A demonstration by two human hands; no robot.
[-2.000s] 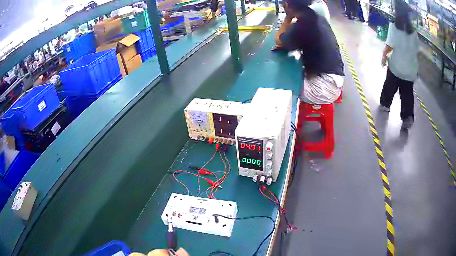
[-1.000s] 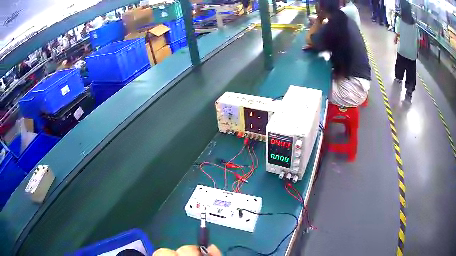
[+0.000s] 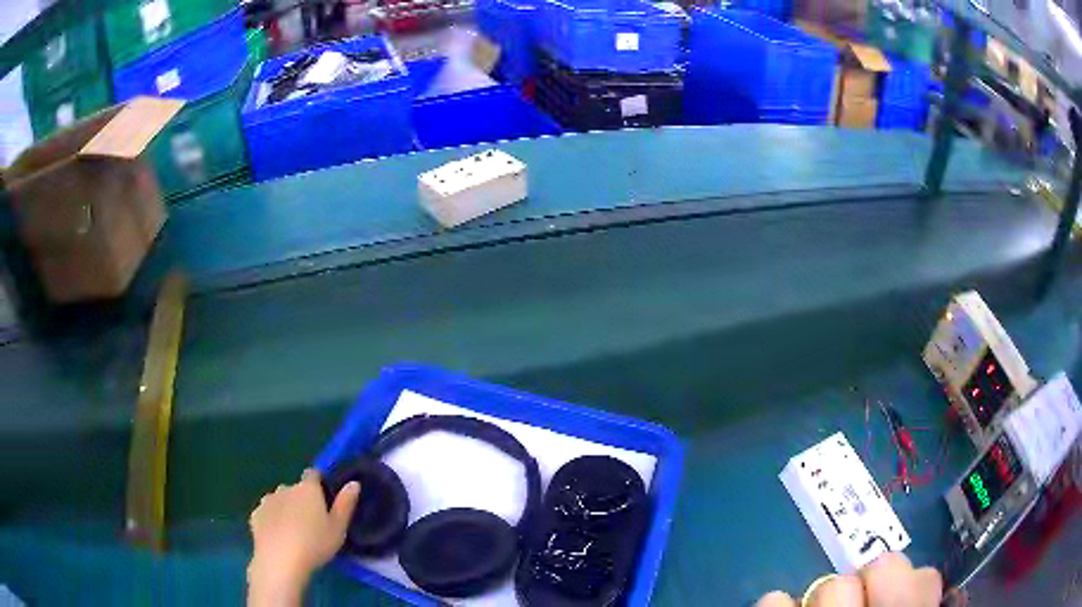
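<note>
Black over-ear headphones (image 3: 534, 480) lie in a blue tray (image 3: 664, 510) with a white liner. My left hand (image 3: 297, 534) grips the outer edge of the left ear cup (image 3: 377, 508), fingers and thumb on its rim. The other ear cup (image 3: 460, 551) lies beside it. A black oblong pouch (image 3: 584, 534) with pale wire-like marks is at the tray's right side. My right hand (image 3: 860, 587) is cut off by the bottom edge at the near end of the white test box (image 3: 840, 498); its fingers are curled and what they hold is hidden.
Two power supplies (image 3: 985, 368) with red and black leads stand at the right. A green conveyor (image 3: 534, 296) runs behind the tray, with a yellow strip (image 3: 154, 415) across its left. A white socket box (image 3: 472, 187) and open carton (image 3: 89, 213) are beyond; blue bins (image 3: 332, 119) stand behind.
The view has swung left and down, bringing the whole tray nearly into sight. My left hand now shows on the ear cup. The dark plug seen in the fingers earlier is no longer visible.
</note>
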